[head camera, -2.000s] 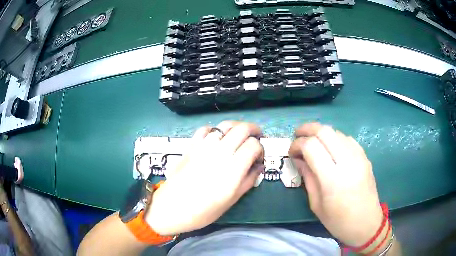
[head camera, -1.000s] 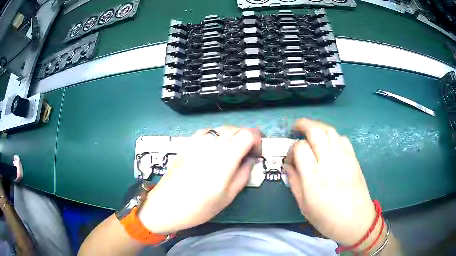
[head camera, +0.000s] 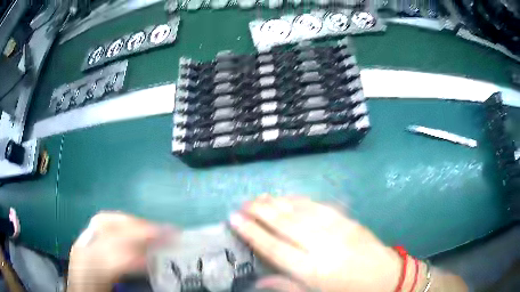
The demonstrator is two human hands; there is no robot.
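Note:
A flat silver carrier plate is low in the picture, tilted and blurred, its lower part cut off by the bottom edge. My left hand is at the plate's left end, fingers blurred against its corner. My right hand lies over the plate's right part, with its fingertips at the upper edge, and hides that end. Dark toothed clips show along the plate's lower side. The nests' contents cannot be made out.
A dark stack of carriers stands behind my hands. Ring-faced carriers lie at the back left and back centre. Silver tweezers lie at right, beside a dark stack. A black knob and another person's hand are at left.
The plate has moved nearer and tilted. My left hand has moved left to its end, and my right hand has moved left across it. The view has shifted, showing more of the back.

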